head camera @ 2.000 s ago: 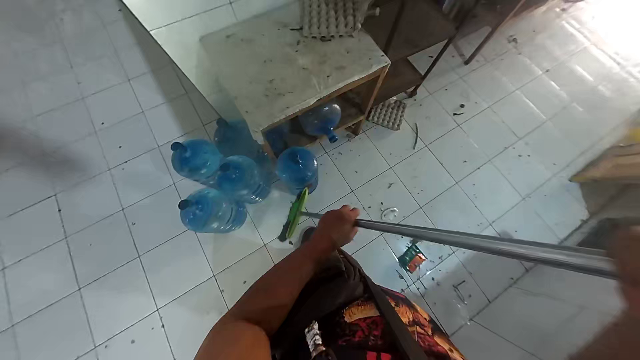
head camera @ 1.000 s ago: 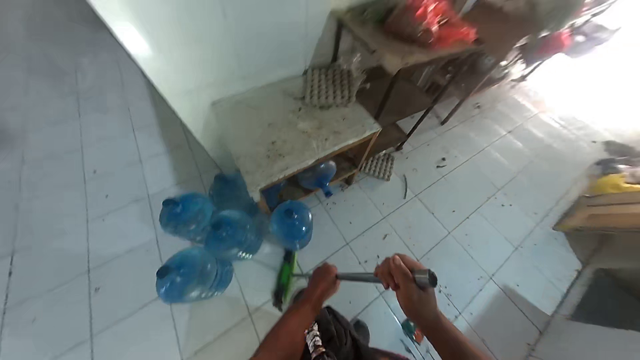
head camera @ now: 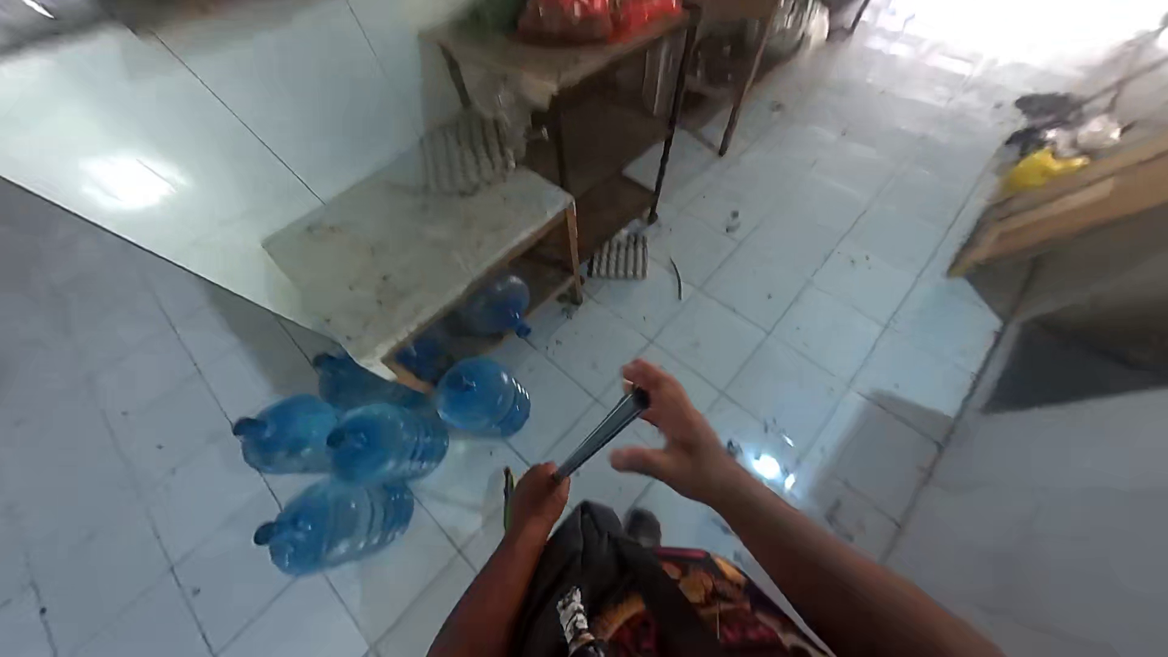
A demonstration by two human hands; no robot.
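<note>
My left hand (head camera: 538, 497) is closed around a grey metal pole (head camera: 602, 436) low in front of my body. My right hand (head camera: 675, 433) is spread at the pole's upper end, its fingers apart and not wrapped around it. Part of a green broom or squeegee head (head camera: 508, 497) shows just left of my left hand; the rest is hidden. Left of it, a blue water jug (head camera: 482, 397) stands at the corner of a low cabinet, with several more, such as a blue water jug (head camera: 338, 525), grouped beside it.
A low cabinet (head camera: 411, 246) with a dusty top holds egg trays (head camera: 465, 155) and has a jug on its shelf. Another egg tray (head camera: 620, 255) is on the tiled floor (head camera: 821, 301), with scattered debris. A metal-legged table (head camera: 566, 55) stands behind; a wooden ledge (head camera: 1068, 205) is at right.
My right hand has gone from gripping the pole to spread fingers at its end. The pole, stretching far right two seconds ago, now points up and away from my body. The view has shifted.
</note>
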